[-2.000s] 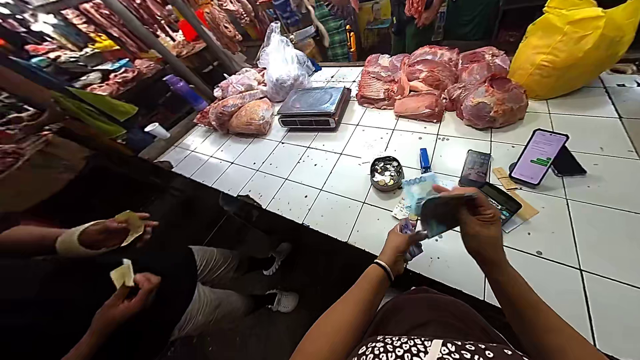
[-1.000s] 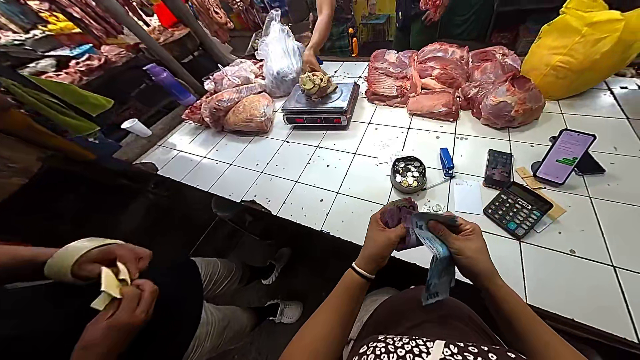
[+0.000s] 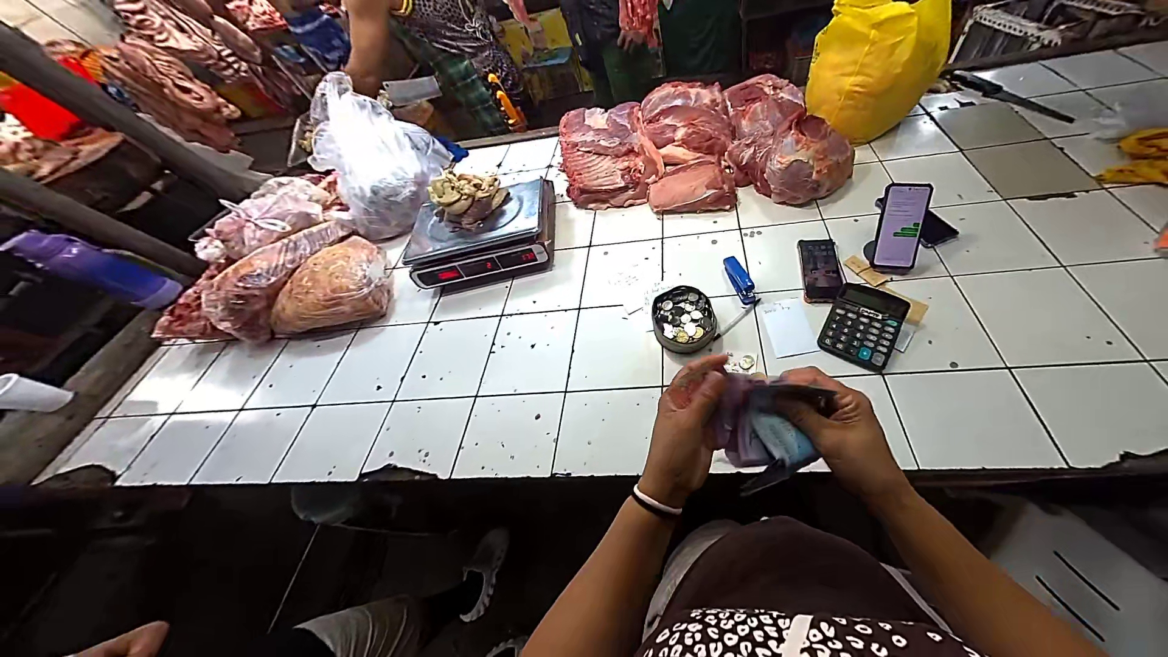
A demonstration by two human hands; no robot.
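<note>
My left hand [image 3: 691, 415] grips purple banknotes [image 3: 741, 422] at the tiled counter's near edge. My right hand [image 3: 844, 424] is shut on bluish banknotes [image 3: 783, 436], which touch the purple ones; motion blurs them. Just beyond my hands stand a round tin of coins [image 3: 684, 319] and a few loose coins [image 3: 746, 362]. A blue stapler [image 3: 740, 280], a white slip of paper [image 3: 790, 328] and a black calculator [image 3: 864, 327] lie to the right of the tin. Behind the calculator are a dark phone [image 3: 820, 270] and an upright phone with a lit screen [image 3: 903, 226].
A digital scale [image 3: 481, 239] bears a pale, lumpy piece of meat or offal [image 3: 466, 196]. Bagged meat [image 3: 333, 285] and a clear plastic bag [image 3: 377, 155] are left of it. Raw meat cuts [image 3: 693, 187], a yellow bag [image 3: 871, 68] and a knife [image 3: 1008, 97] lie farther back. A person's hand [image 3: 137, 641] shows at lower left.
The pale piece has appeared on the scale since the first frame, and the arm reaching to it has withdrawn. The view has turned left. The other person's paper-holding hands have mostly left view.
</note>
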